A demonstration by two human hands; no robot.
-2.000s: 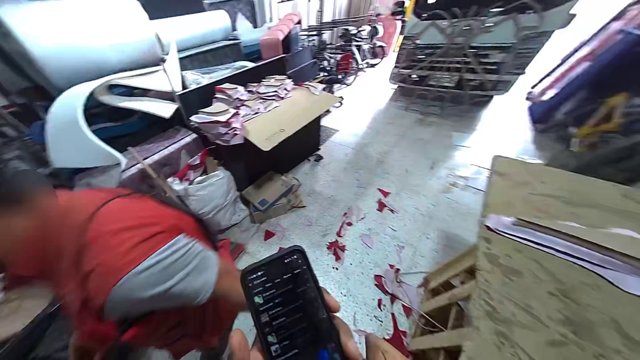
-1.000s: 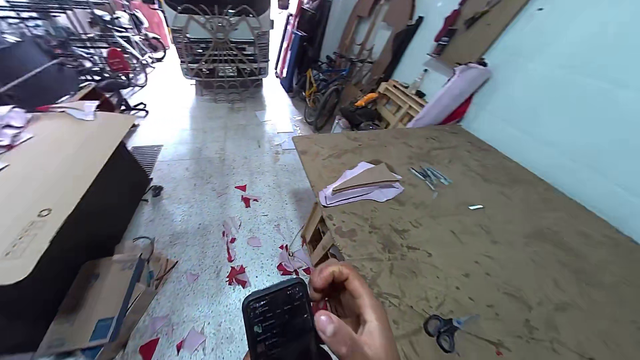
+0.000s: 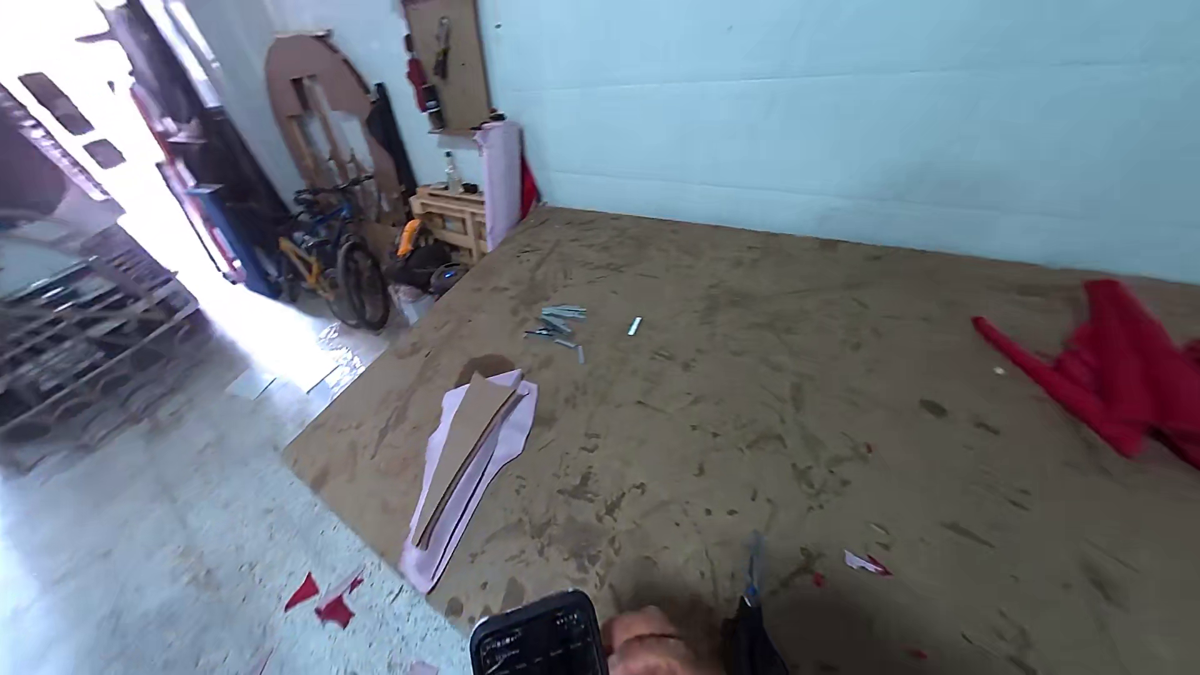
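A black smartphone (image 3: 539, 639) stands at the bottom edge, its lit screen facing me. Beside its right edge is my right hand (image 3: 649, 643), blurred and cut off by the frame; whether it touches the phone or grips anything cannot be told. My left hand is out of sight. Just right of my right hand, scissors (image 3: 750, 609) with dark handles point away from me on the brown worktable (image 3: 712, 431). Farther left on the table, a brown template piece (image 3: 469, 450) rests on pale lilac cut material (image 3: 502, 445). Several small metallic strips (image 3: 560, 322) lie beyond it.
Red fabric (image 3: 1116, 375) lies at the table's right side. A light blue wall (image 3: 844, 122) borders the far edge. Red scraps (image 3: 335, 611) are on the floor at left. Bicycles (image 3: 342, 262) and a wooden crate (image 3: 455, 220) stand past the table's far left corner.
The view has swung right, onto the worktable. My right hand was raised beside the phone with thumb and fingers visible; now it is lower in view. The person in red has left the view.
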